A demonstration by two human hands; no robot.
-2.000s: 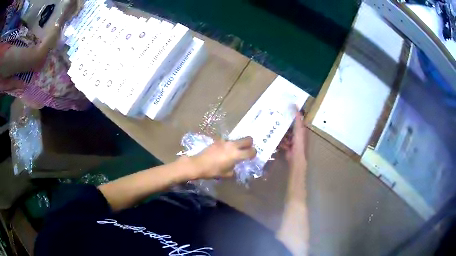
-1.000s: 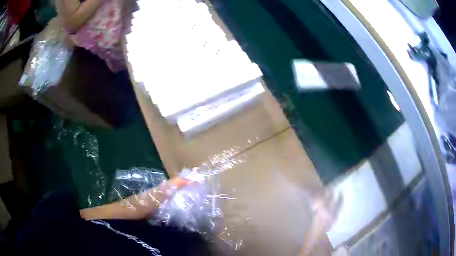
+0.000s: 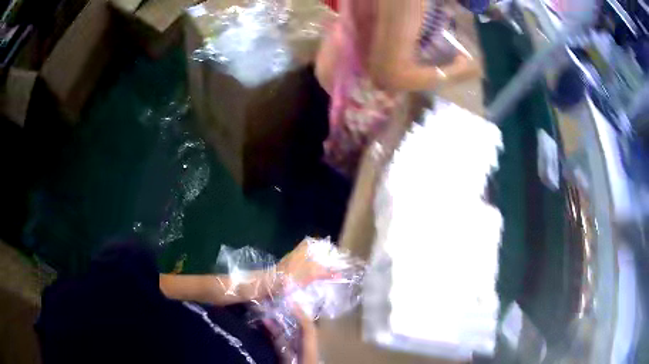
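A crinkled bunch of clear film is held at the lower middle, beside the bench edge. My left hand is closed around it, with some film trailing back over the wrist. My right hand is at the lower side of the same bunch, blurred and partly covered by film; its grip cannot be told. A long row of white product boxes lies on the cardboard-covered bench, right of my hands. The boxes are overexposed, so their print does not show.
A coworker in a pink patterned garment stands at the upper middle, an arm over the bench. An open brown carton heaped with shiny film stands beyond my hands. Loose film lies on the green floor.
The view has swung left, towards the cartons. My left hand still holds the bunched film. My right hand has come from the bench's right side to the film.
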